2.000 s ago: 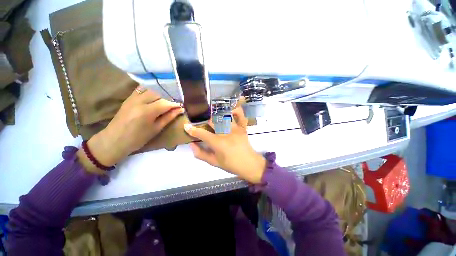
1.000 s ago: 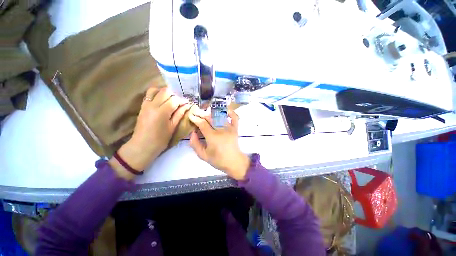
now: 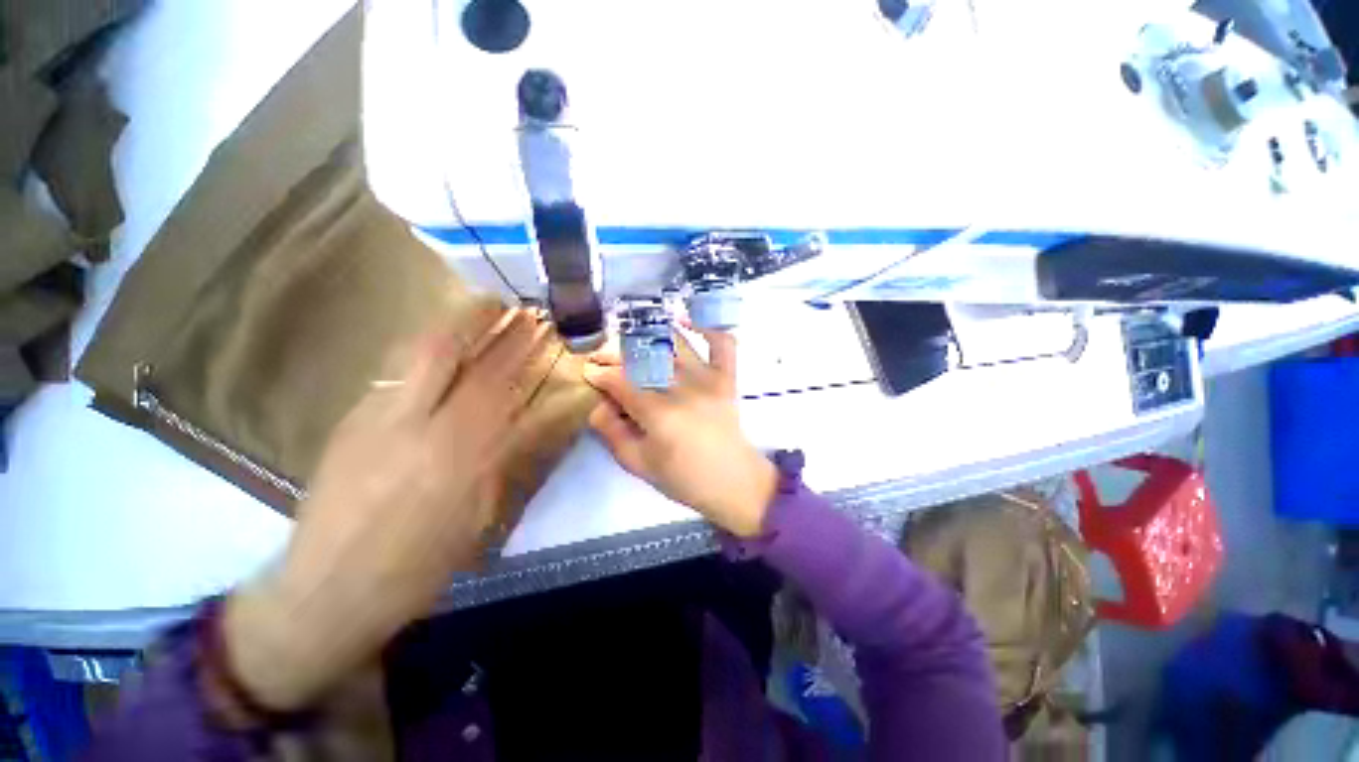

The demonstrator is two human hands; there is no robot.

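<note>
A khaki-brown garment panel [image 3: 254,283] lies on the table left of the needle area. A metal zipper [image 3: 216,450] runs along its lower left edge. My left hand [image 3: 410,476] is blurred and lies over the panel, fingers spread towards the needle. My right hand [image 3: 678,424] is beside the grey guide [image 3: 647,354], thumb and a finger at the panel's right edge by the needle area. The presser foot and needle are hidden behind the machine's parts. The white sewing machine head [image 3: 835,134] stands above the fingers.
Brown cut pieces [image 3: 67,179] lie at the table's far left. A smartphone [image 3: 905,346] lies right of the needle area. Bundled brown work [image 3: 1002,588] is below the table edge [image 3: 626,554]. A red stool [image 3: 1155,539] and a blue bin [image 3: 1315,444] stand at the right.
The panel has turned, its zipper end swinging down towards the front edge. My left hand has moved down and flattened over the cloth. My right hand stays near the guide.
</note>
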